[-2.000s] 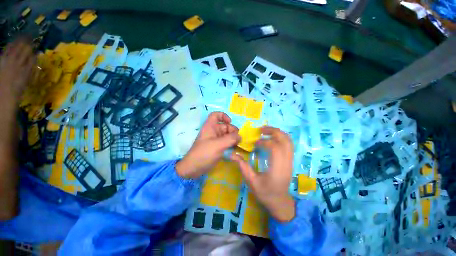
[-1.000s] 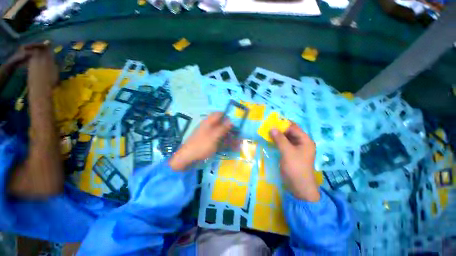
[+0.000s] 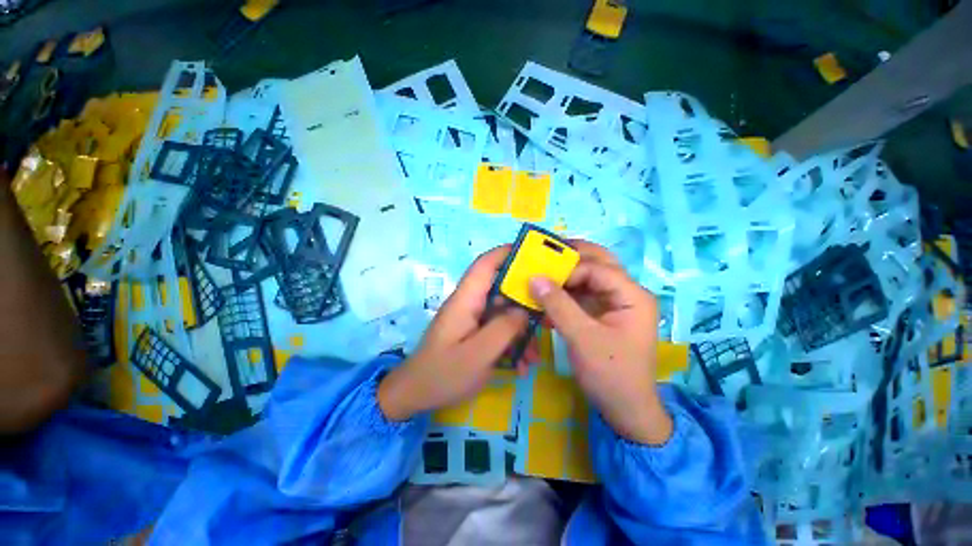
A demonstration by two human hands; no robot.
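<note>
My left hand (image 3: 453, 347) holds a dark front housing (image 3: 516, 339) upright in front of me, its window end up. A yellow adhesive piece (image 3: 539, 270) with a small slot near its top edge lies over the window end. My right hand (image 3: 613, 325) presses its thumb on the yellow piece, fingers behind the housing. The housing's lower part is mostly hidden by my left hand. Below my hands lies a yellow sticker sheet (image 3: 554, 427). Two yellow pieces (image 3: 511, 192) lie side by side just beyond my hands.
Tangled housings (image 3: 240, 219) lie left of centre, another pile (image 3: 837, 296) at the right. Waste backing sheets (image 3: 719, 229) spread across the work area. Loose yellow pieces (image 3: 80, 155) are heaped far left, near another person's arm (image 3: 37, 320). A grey post (image 3: 874, 101) slants in at upper right.
The housing and yellow piece, held apart in separate hands a second ago, are now together. Both hands have closed in at the centre. The neighbour's arm has moved left. Parts on the belt have shifted.
</note>
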